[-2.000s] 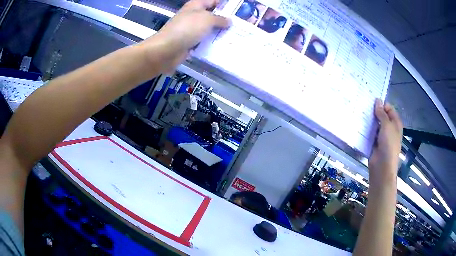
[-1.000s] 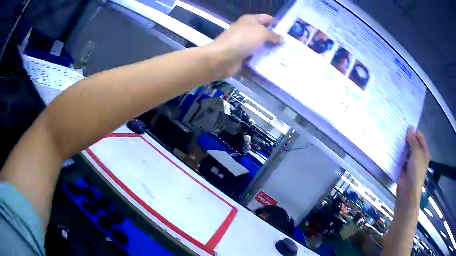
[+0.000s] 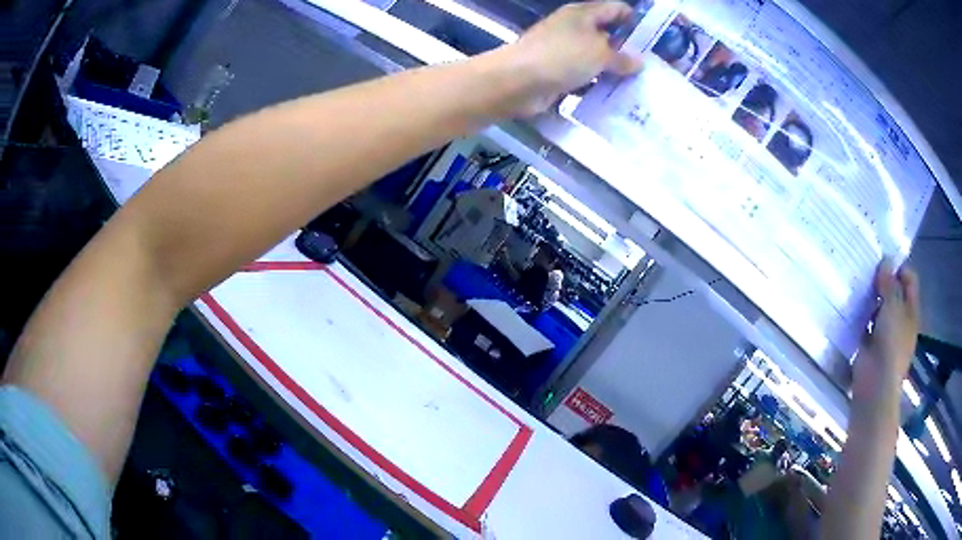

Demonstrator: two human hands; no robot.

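Note:
A large white work instruction sheet (image 3: 728, 169) with four small headphone photos and printed text is raised at the upper right, tilted down to the right, with glare across it. My left hand (image 3: 580, 53) holds its upper left edge, thumb towards the front. My right hand (image 3: 895, 316) holds its lower right edge, fingertips at the border. The fingers behind the sheet are hidden.
Below lies a white shelf surface (image 3: 390, 390) with a red tape outline. Two dark round objects (image 3: 633, 516) (image 3: 316, 246) sit on it. A blue tray (image 3: 243, 443) with black parts is lower left. A dark-haired head (image 3: 612, 451) shows beyond the shelf.
The sheet and both hands have shifted right in view, and the shelf and background have shifted right too. Both hands still hold the sheet. Bright glare streaks now cross its right part.

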